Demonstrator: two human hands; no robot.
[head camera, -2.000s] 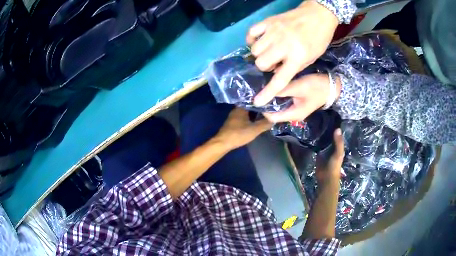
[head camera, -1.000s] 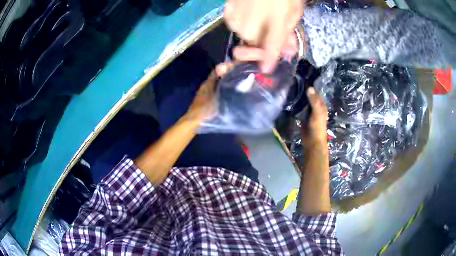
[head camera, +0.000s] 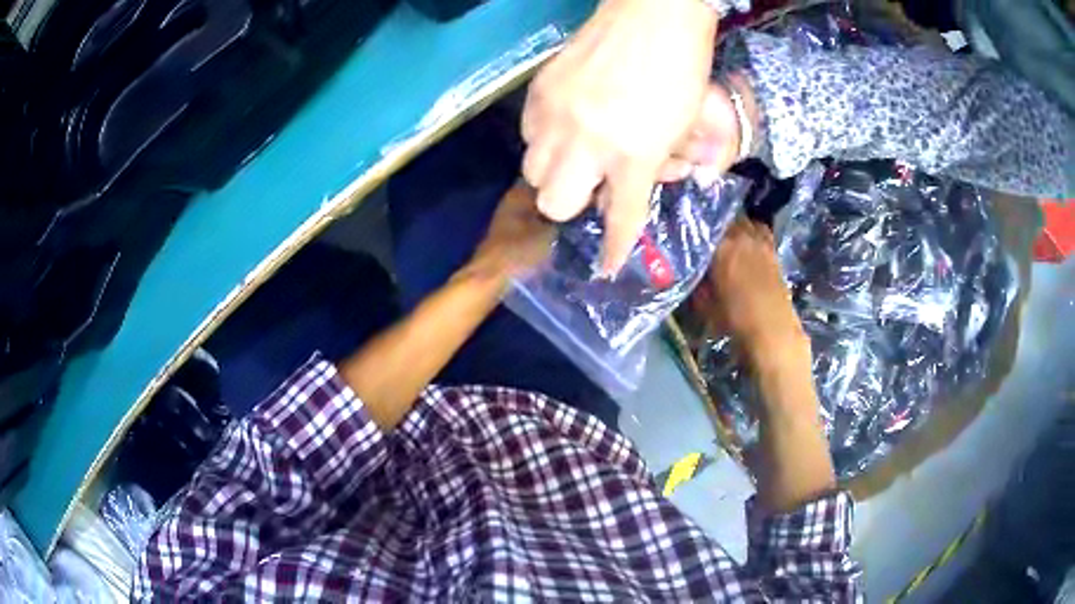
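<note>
A bagged dark part with a red bit, in a clear plastic bag, is in front of me. Another person's hands hold it from above, one finger pointing down onto it. My left hand is at the bag's left side, its fingers mostly hidden behind the bag and the other person's hand. My right hand is right of the bag, over the carton's near side, its fingertips partly hidden. What either of my hands grips cannot be told.
An open carton full of bagged dark parts stands on the right. The blue-green bench curves along the left, bearing black trays. An orange-red block is at the far right. Yellow-black tape marks the floor.
The other person's bagged part swung down in front of my hands, and its flap now points lower right. My right hand's fingers have turned inward behind it; a dark part seen there earlier is mostly hidden.
</note>
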